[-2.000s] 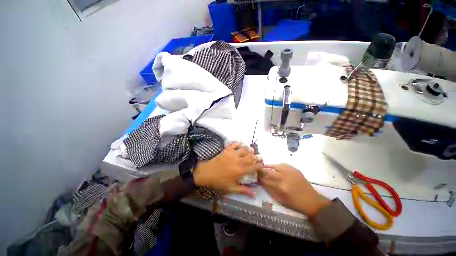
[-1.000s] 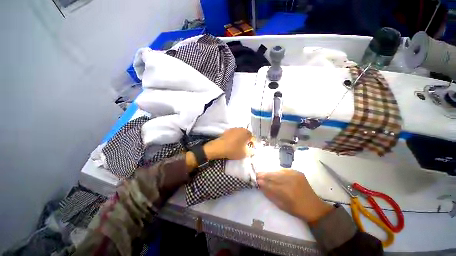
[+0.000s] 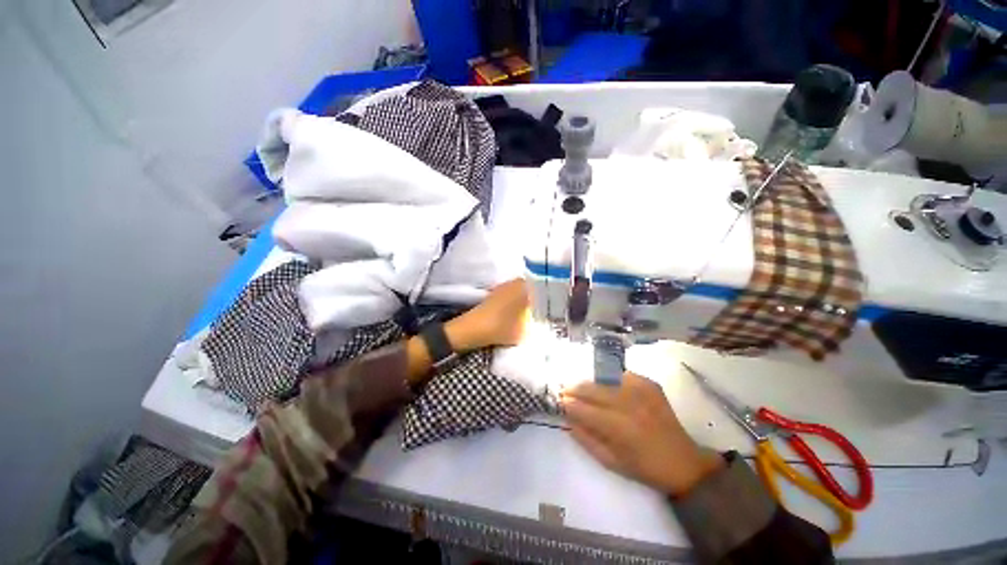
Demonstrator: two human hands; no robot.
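Observation:
The black-and-white checked garment [image 3: 469,400] with white fleece lining [image 3: 370,221] lies bunched left of the sewing machine [image 3: 652,232], one checked part reaching to the needle area. My left hand [image 3: 497,317], with a dark wrist band, is on the garment just left of the needle; its fingertips are lost in the lamp glare. My right hand [image 3: 632,428] has its fingertips on the garment's right edge, in front of the presser foot. The presser foot and needle are blurred by glare, so I cannot tell their exact contact with the fabric.
Scissors [image 3: 812,458] with red and orange-yellow handles lie right of my right hand. A brown plaid cloth [image 3: 797,265] drapes over the machine head. A thread cone [image 3: 922,121] stands behind. A blue bin [image 3: 337,94] is at the back left. Measuring tape [image 3: 486,534] runs along the front edge.
The checked part was first under both hands near the table front; it now lies spread at the needle. My left hand moved forward to the machine's left end. The lamp glare appeared.

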